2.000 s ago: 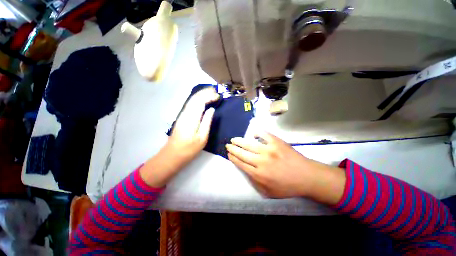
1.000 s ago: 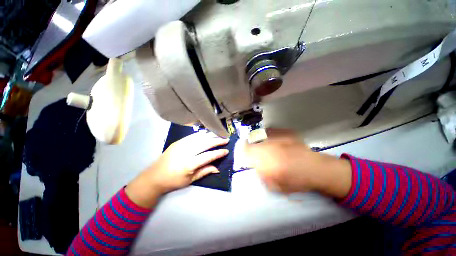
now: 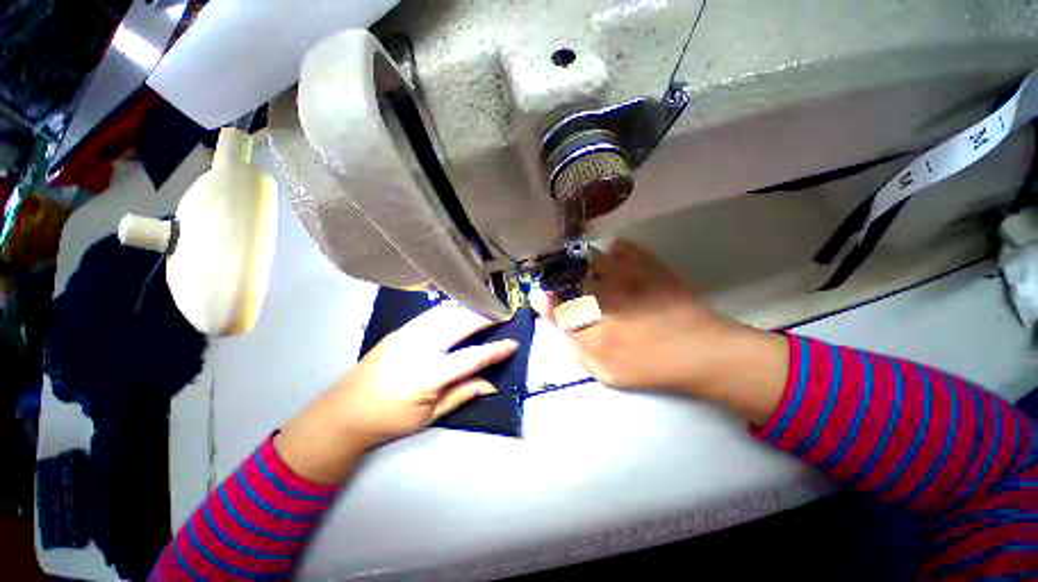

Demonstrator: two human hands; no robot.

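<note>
A dark navy pocket piece [image 3: 501,398] lies flat on the white machine table, its upper edge at the presser foot [image 3: 518,293]. My left hand [image 3: 415,370] lies on the piece with its fingers spread, pressing it down. My right hand [image 3: 637,324] is at the right of the needle area, behind and around the small cream block [image 3: 577,313]. Its fingertips are partly hidden by the block and the machine parts, so I cannot tell whether they grip anything.
The cream machine head [image 3: 455,148] with its knurled knob [image 3: 598,182] stands over the work. A cream lamp [image 3: 222,244] is left of it. A round dark pile [image 3: 120,330], dark folded pieces [image 3: 131,489] and a small patterned piece [image 3: 63,498] lie far left. White tape [image 3: 950,159] hangs right.
The view has moved closer to the machine head. My left hand has shifted from the piece's upper left onto its middle. My right hand has moved from the piece's lower edge up beside the needle area.
</note>
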